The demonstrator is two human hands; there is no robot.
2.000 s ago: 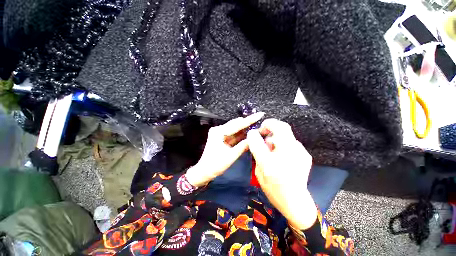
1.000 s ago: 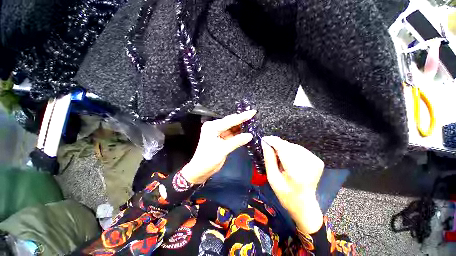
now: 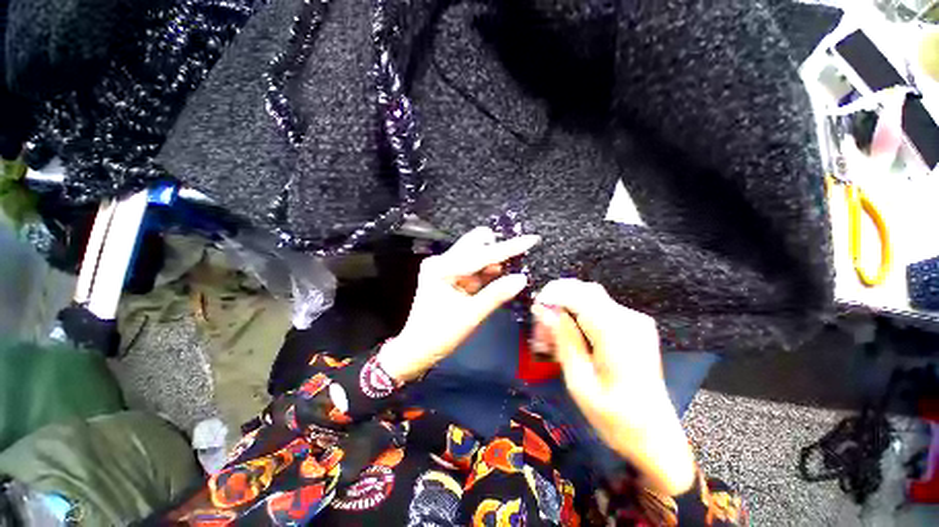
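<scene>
A charcoal speckled garment (image 3: 494, 124) lies over the table and hangs toward my lap. Black-and-white flecked braid trim (image 3: 400, 134) runs along its edge at the left. My left hand (image 3: 453, 293) pinches the garment's trimmed edge between thumb and fingers at the centre. My right hand (image 3: 602, 355) is just right of it, thumb and fingertips closed together. A needle or thread in the right fingertips is too small to make out.
Yellow-handled scissors (image 3: 870, 235) lie on the white table at right, beside a dark blue speckled block (image 3: 924, 283) and black rectangles (image 3: 868, 59). A dark glittery trimmed pile (image 3: 124, 93) is at upper left. A clear plastic bag (image 3: 309, 288) hangs below the table.
My right hand came away from the left fingertips, and its fingers have since curled in more. My left hand still pinches the edge, its fingers shifted slightly.
</scene>
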